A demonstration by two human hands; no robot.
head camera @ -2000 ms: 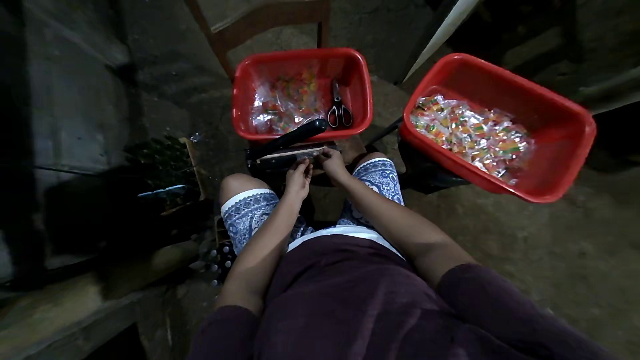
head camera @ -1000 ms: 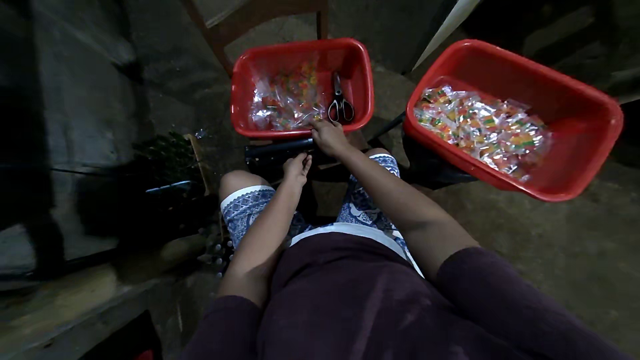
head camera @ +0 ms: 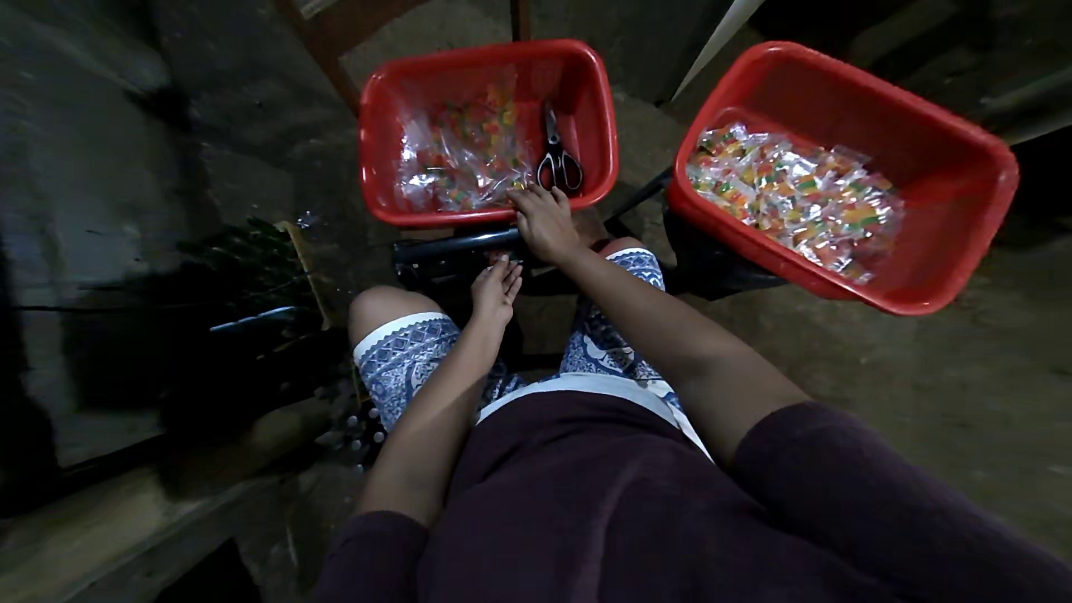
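A long black device, apparently a bag heat sealer (head camera: 456, 251), lies across in front of my knees with its upper arm down. My right hand (head camera: 546, 224) rests at the right end of that arm, fingertips at the near rim of the left red plastic basin (head camera: 375, 180). Just below the device is my left hand (head camera: 497, 291), fingers bunched near its front edge; whether something small is between them is hidden. The left basin contains colorful candies in clear plastic (head camera: 469, 151) and black-handled scissors (head camera: 559, 159). Many small clear packets of colorful candies (head camera: 804, 197) lie in the right red basin (head camera: 946, 193).
A wooden chair (head camera: 335, 42) stands behind the left basin. Dark support parts (head camera: 712, 251) show under the right basin. At the left are a dark area and a pale wooden strip (head camera: 306, 272). My knees flank the device.
The device's black upper arm, raised two seconds ago, is down. My right hand has moved from beside my left hand up to the arm's right end.
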